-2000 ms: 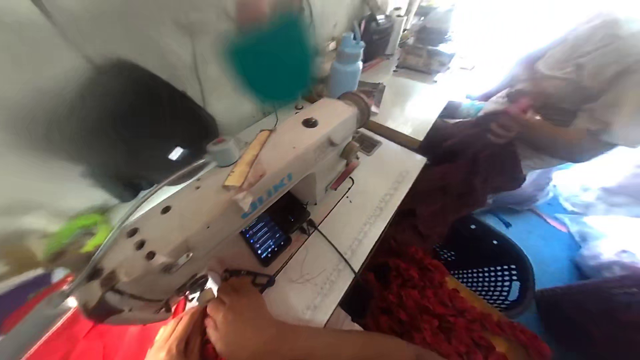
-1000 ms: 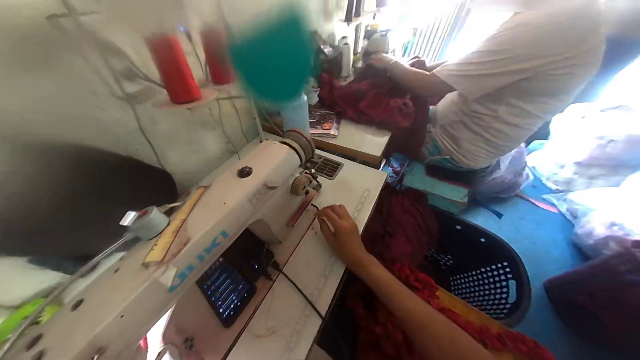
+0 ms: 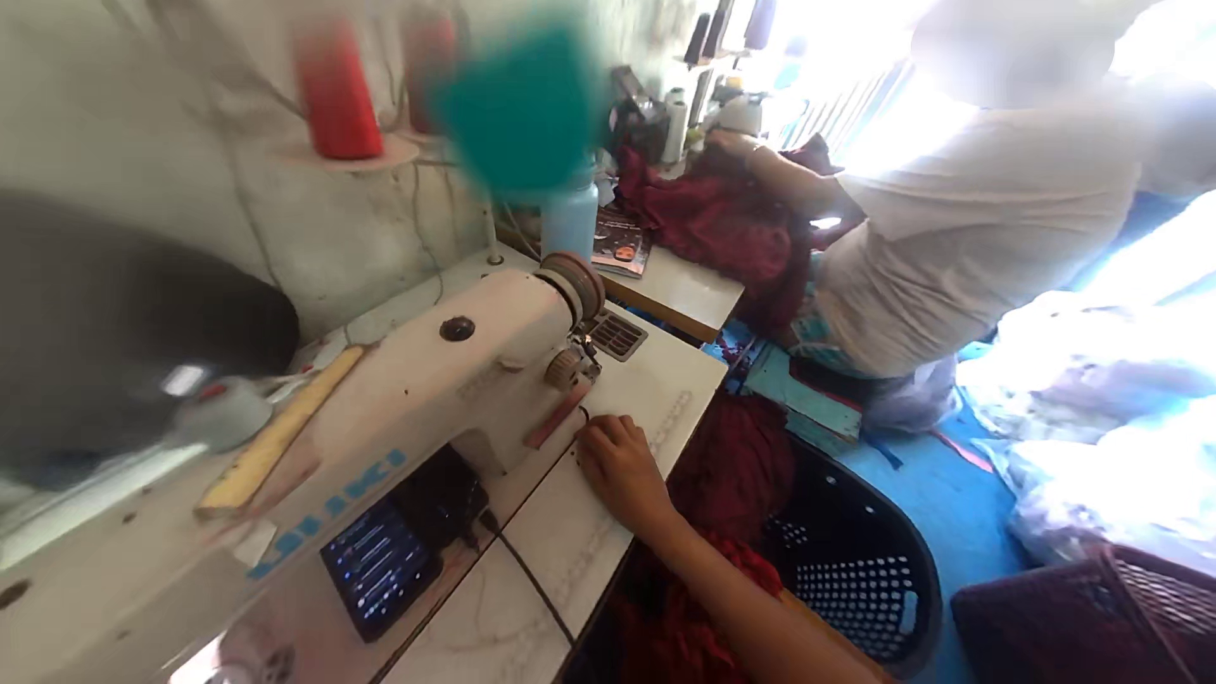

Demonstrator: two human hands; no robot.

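Observation:
My right hand (image 3: pixel 624 475) rests on the white table of a Juki sewing machine (image 3: pixel 399 408), near the reverse lever (image 3: pixel 556 415) and just below the stitch dial (image 3: pixel 567 366). Its fingers are bent, and whether they hold something small is hidden. A phone (image 3: pixel 382 562) with a lit screen lies under the machine arm, beside a dark device (image 3: pixel 442 494) and a black cable (image 3: pixel 532 575). A yellow ruler (image 3: pixel 280 432) lies on top of the machine. Dark red fabric (image 3: pixel 736 465) hangs off the table's right edge. My left hand is out of the picture.
A co-worker (image 3: pixel 978 228) sits at the back right, handling maroon fabric (image 3: pixel 731 218). A black perforated basket (image 3: pixel 855 570) and plastic bags (image 3: pixel 1111 399) stand on the blue floor. A light blue bottle (image 3: pixel 570 223) is behind the handwheel (image 3: pixel 575 285); red thread cones (image 3: pixel 337 95) stand at upper left.
Two seconds ago both my hands were together at the needle end over red cloth. My right hand then moved to the table by the reverse lever and remains there. The view has swung right.

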